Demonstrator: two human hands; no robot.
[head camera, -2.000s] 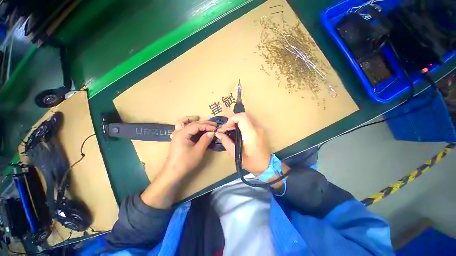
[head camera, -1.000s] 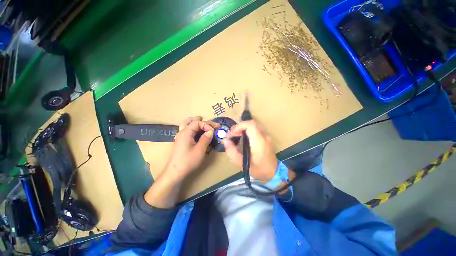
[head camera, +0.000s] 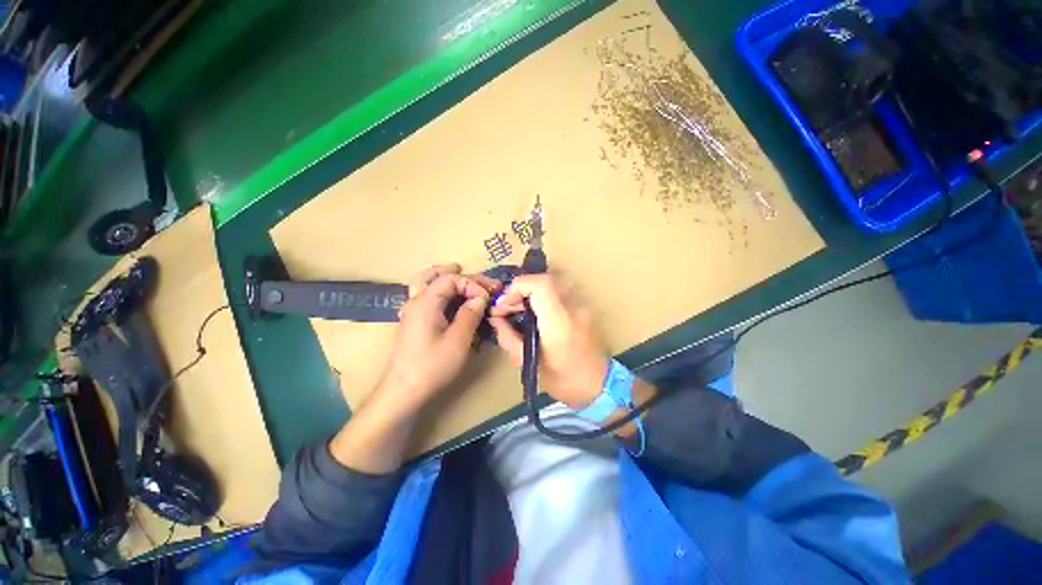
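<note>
A black headband (head camera: 337, 301) with pale lettering lies across the left part of the cardboard sheet (head camera: 423, 171). Its right end leads to a black round ear cup (head camera: 504, 275), mostly hidden under my fingers. My left hand (head camera: 432, 320) has its fingertips pinched at the cup; I cannot tell what small part is between them. My right hand (head camera: 552, 331) holds a black pen-like tool (head camera: 535, 254), tip pointing away from me. Its thumb and finger also meet at the cup, close to my left fingertips. The tool's tip is over the printed characters, off the cup.
Tiny brown-gold bits (head camera: 674, 137) and silver strands lie on the cardboard's far right. A blue bin (head camera: 851, 211) holds black items, with a red light beside them. The tool's cord runs right. Black headphones (head camera: 126, 377) lie on cardboard at left. A green strip (head camera: 303, 160) runs behind.
The whitish disc seen in the cup a second ago is now covered by my fingers. My right hand and the tool have shifted slightly left. My left hand stays at the cup.
</note>
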